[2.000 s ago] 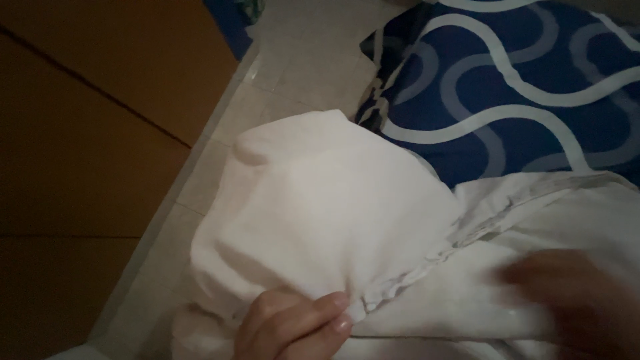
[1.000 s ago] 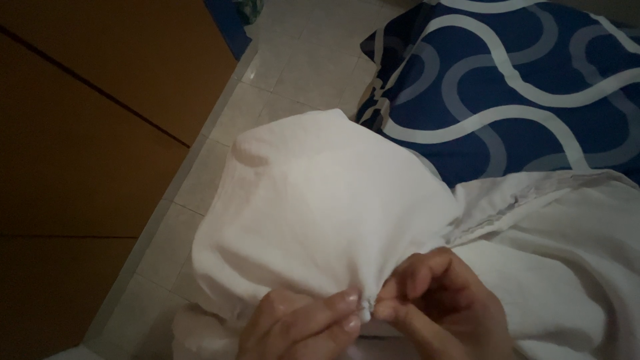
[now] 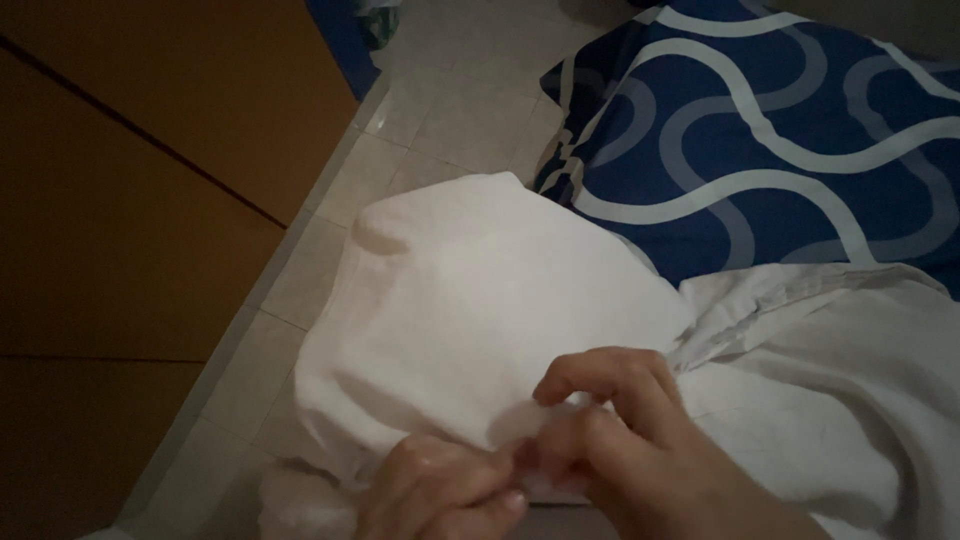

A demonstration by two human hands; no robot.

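Observation:
A white cloth point(image 3: 480, 300) lies draped in front of me, with a gathered seam running off to the right. Low in the view my left hand point(image 3: 442, 487) pinches the fabric's edge between thumb and fingers. Close against it, at the same edge, is my right hand point(image 3: 630, 435), slightly blurred, its thumb and a finger together on the cloth and its index finger arched above. What lies between the fingertips is too blurred to make out. More pale, wrinkled fabric point(image 3: 825, 375) spreads beyond my right hand.
A blue bed cover point(image 3: 795, 135) with white and grey wavy bands is at the upper right. Brown wooden panels point(image 3: 135, 247) with dark gaps stand at the left. Light floor tiles point(image 3: 465, 112) run between them. A blue object point(image 3: 341, 52) is at the top.
My right hand, off to the right two seconds ago, came to the cloth's edge beside my left hand and is still there, its index finger now raised. My left hand keeps its pinch.

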